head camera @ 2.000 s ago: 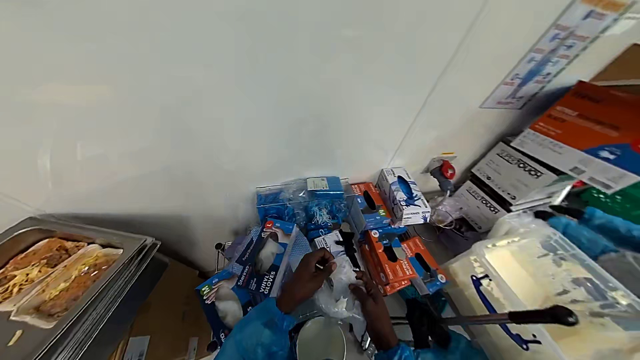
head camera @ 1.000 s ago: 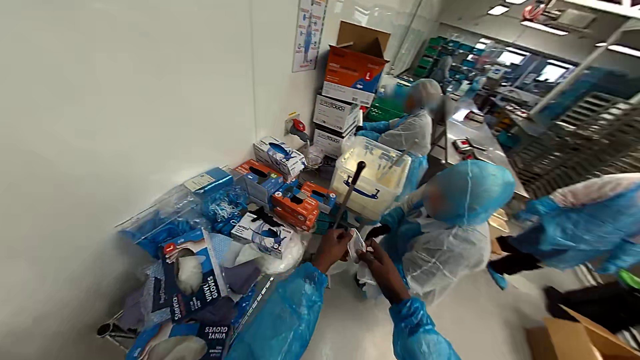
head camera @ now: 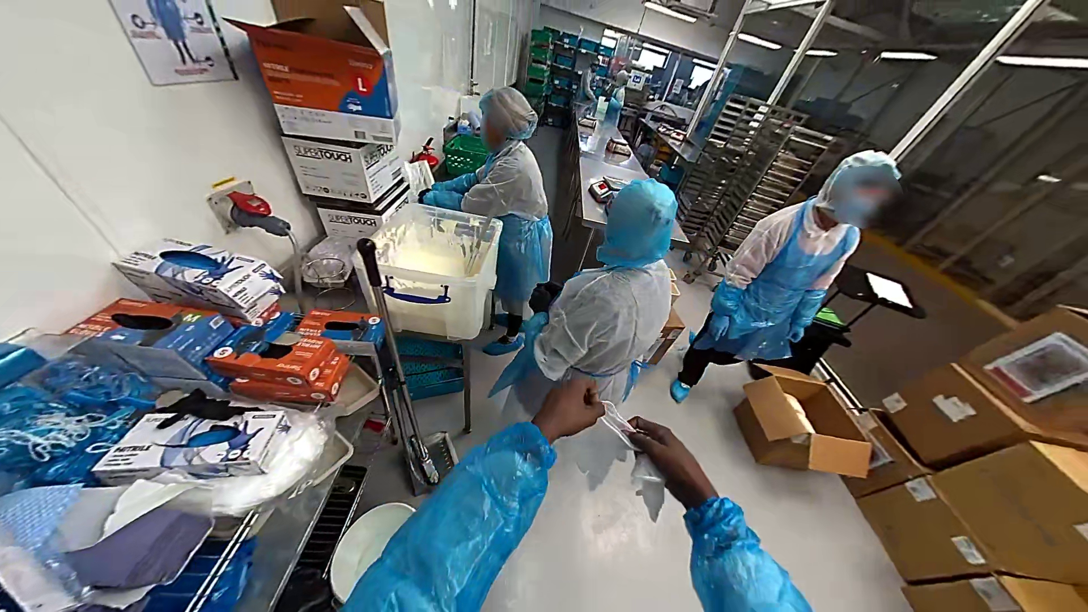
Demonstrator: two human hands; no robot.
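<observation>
Both my hands are bare, with blue plastic sleeve covers on the forearms. My left hand (head camera: pixel 568 409) pinches one end of a thin, translucent white plastic item (head camera: pixel 618 422), whose exact kind I cannot tell. The other end is in my right hand (head camera: pixel 676 463), and part of the thin material hangs below its fingers. To the left, disposable glove boxes (head camera: pixel 280 361) in orange and blue stand on a metal table. A white nitrile glove box (head camera: pixel 194 443) with a black glove on top lies nearer to me.
Left of my hands stand a long-handled tool (head camera: pixel 393 357), a white bucket (head camera: pixel 365 544) and a clear plastic tub (head camera: pixel 438 280). Several people in hairnets and blue aprons are ahead, one person (head camera: pixel 608 297) close by. Cardboard boxes (head camera: pixel 977 484) stand at right, an opened one (head camera: pixel 799 421) on the floor.
The view has swung right, from the wall and glove table to the room. The person in the blue apron at right now stands facing my side. My hands still hold the thin white item.
</observation>
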